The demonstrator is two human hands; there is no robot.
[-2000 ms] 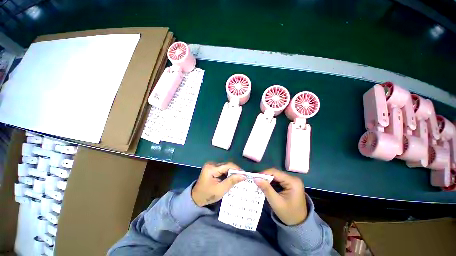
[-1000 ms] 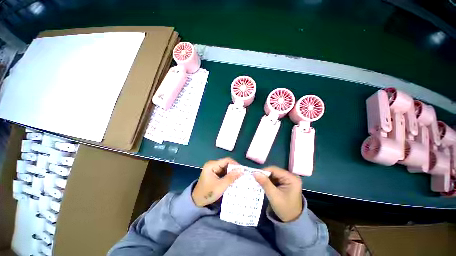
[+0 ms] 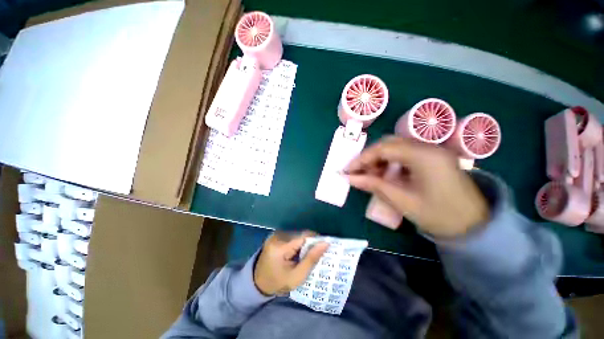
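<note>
My left hand (image 3: 281, 263) holds the white label sheet (image 3: 331, 275) by its upper edge, low in front of my body. My right hand (image 3: 424, 185) is over the bench, thumb and fingertips pinched together beside the handle of the leftmost loose pink fan (image 3: 341, 159). A sticker label between the fingertips is too small to make out clearly. Two more pink fans, the middle one (image 3: 430, 121) and the right one (image 3: 479, 136), lie partly hidden behind my right hand and sleeve.
A pink fan (image 3: 235, 96) lies on spare label sheets (image 3: 261, 149) at left. Beyond are cardboard sheets (image 3: 162, 112) topped by white paper (image 3: 86, 93). A carton of white items (image 3: 53, 251) is lower left. A fan pile (image 3: 563, 159) is at right. A white strip (image 3: 397, 49) borders the belt.
My right hand has left the label sheet and moved up and right over the fans. My left hand keeps the sheet. The view has shifted, and the bench items appear larger.
</note>
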